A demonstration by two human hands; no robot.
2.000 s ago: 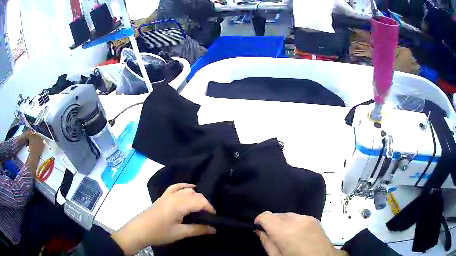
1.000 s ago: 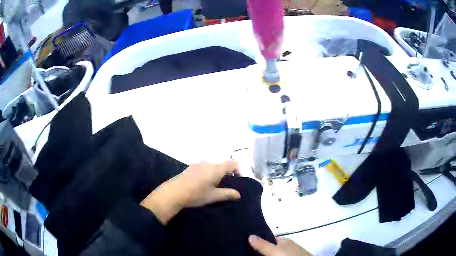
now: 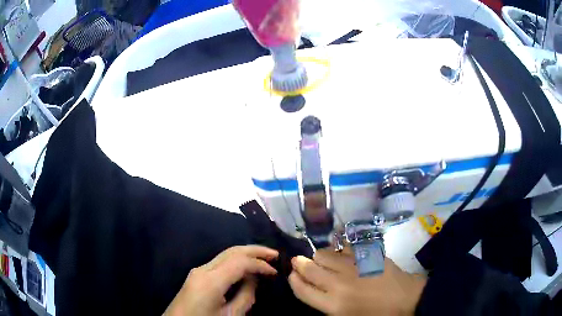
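Note:
The large black garment body [image 3: 142, 228] spreads over the table left of the white sewing machine head [image 3: 394, 111] and reaches under its front. My left hand [image 3: 225, 281] pinches the black fabric just left of the needle area. My right hand [image 3: 351, 281] pinches the fabric edge beside it, partly behind the grey block [image 3: 370, 256]. The fingertips of both hands are close together. A small black flap of fabric [image 3: 262, 222] lies against the machine's left side. The needle and presser foot are hidden or too small to tell.
Black strips [image 3: 493, 247] drape over the machine's right side. Yellow-handled snips [image 3: 431, 224] lie right of the needle area. A pink thread cone [image 3: 268, 21] stands above the head. A black cut panel [image 3: 197, 58] lies in the rear trough. A white bin [image 3: 92, 77] stands at the left.
The view has moved closer to the machine head. Both hands have come together near the needle area, and my right hand has moved up behind the grey block with the fabric edge.

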